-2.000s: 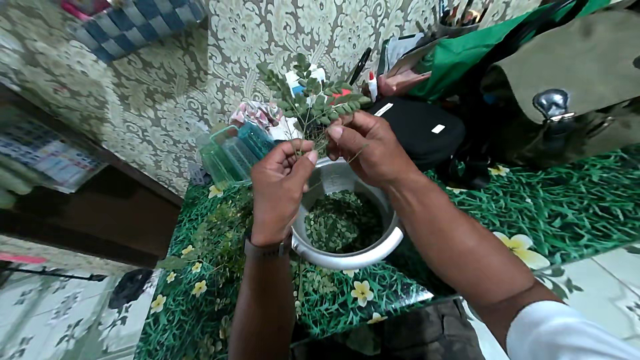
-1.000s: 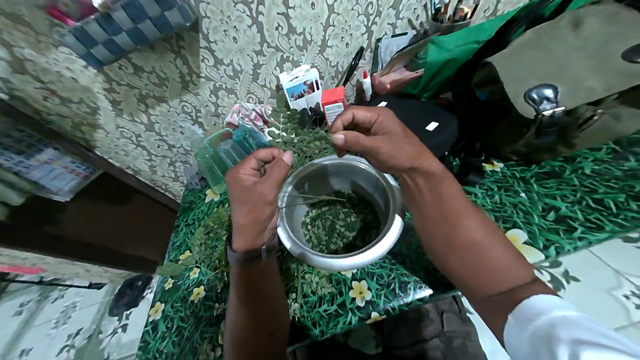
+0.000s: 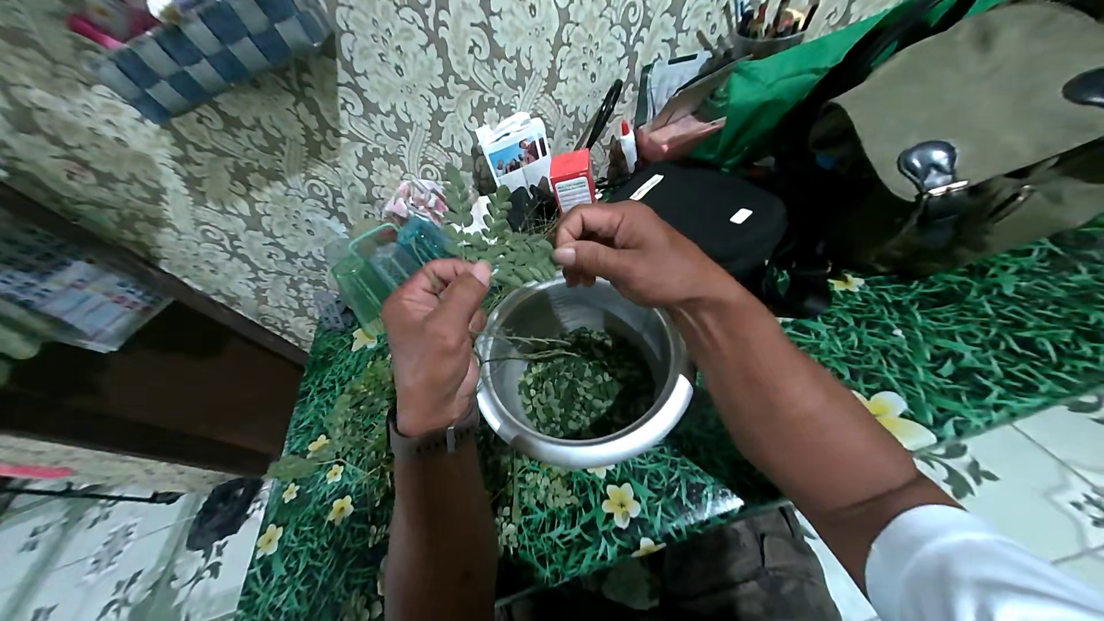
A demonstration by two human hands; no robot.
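My left hand [image 3: 440, 336], with a watch on its wrist, pinches thin green stems above the left rim of a metal pot [image 3: 595, 453]. The stems reach over the pot's opening. Thumb and fingertips of my right hand [image 3: 617, 250] close on the edge of a leafy sprig [image 3: 509, 250] at the pot's far rim. Small green leaves [image 3: 569, 388] lie inside the pot. More leafy stems [image 3: 362, 423] rest on the table left of the pot.
The table has a green grass-and-flower cover [image 3: 940, 319]. Behind the pot stand a green plastic basket [image 3: 366, 276], a red and white box [image 3: 573, 177] and a black case [image 3: 707, 211]. An olive bag [image 3: 975, 129] sits at right, a checked woven basket [image 3: 216, 56] at upper left.
Two seconds ago both hands were close together at a raised sprig above the pot. They have since moved apart, and the leafy sprig now sits lower, behind the rim.
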